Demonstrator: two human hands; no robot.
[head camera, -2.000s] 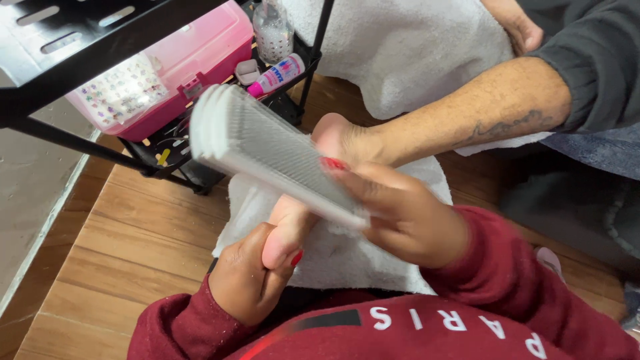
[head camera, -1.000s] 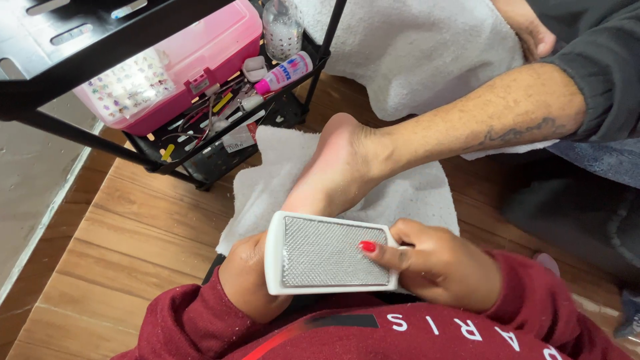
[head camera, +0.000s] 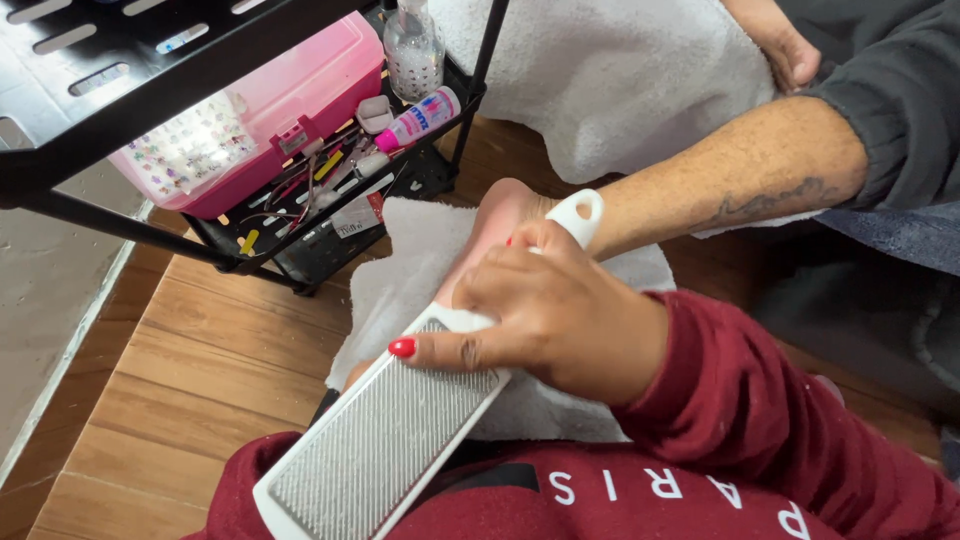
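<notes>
My right hand (head camera: 540, 315) is closed around the white handle of a foot file (head camera: 382, 435) with a metal rasp face. Its thumb, with a red nail, lies on the top of the rasp face, which points up and toward the lower left. Under the file and my right hand is another person's bare foot (head camera: 469, 259), heel up, resting over a white towel (head camera: 390, 277). The toe end of the foot is hidden by the file. Of my left hand (head camera: 358, 373) only a small strip shows behind the file's left edge; its fingers are hidden.
At the upper left a black metal cart (head camera: 247, 259) holds a pink plastic case (head camera: 322, 75), nippers and small tools, a pink-and-white tube (head camera: 420, 118) and a clear bottle (head camera: 414, 56). The person's tattooed leg (head camera: 750, 165) extends right; their other foot (head camera: 784, 45) rests by a larger towel (head camera: 600, 67).
The file has swung from lying across the toe end to a slant toward the lower left. My right hand has moved up over the foot. My left hand, plainer before, is now mostly covered.
</notes>
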